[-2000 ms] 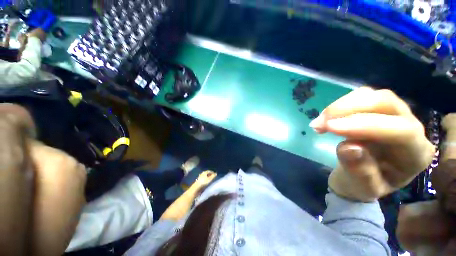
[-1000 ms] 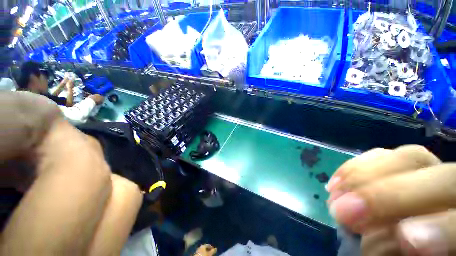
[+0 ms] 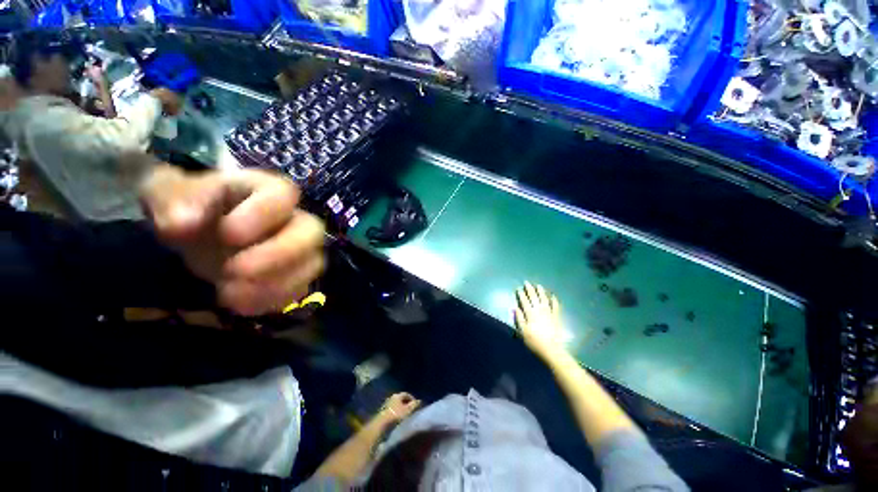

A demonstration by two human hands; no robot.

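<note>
My right hand [image 3: 539, 317] lies palm down on the green mat [image 3: 481, 240] near its front edge, fingers apart, holding nothing. My left hand [image 3: 400, 404] is small and low in front of my shirt; its fingers are not clear. Small black parts [image 3: 608, 255] lie loose on the mat beyond and right of my right hand. A black coiled item [image 3: 400, 219] lies on the mat beside the stacked black trays [image 3: 308, 130], which hold silvery parts.
Another person's blurred hand [image 3: 241, 235] is raised close at left. A person in a light top [image 3: 82, 149] works farther left. Blue bins [image 3: 616, 106] stand behind the bench, holding white plastic parts and ring-shaped parts [image 3: 813, 139]. Another tray [image 3: 857, 375] is at the right edge.
My right hand has dropped from close to the camera onto the mat. The other person's hand at left has moved away from the lens. The view has tilted down from the bins.
</note>
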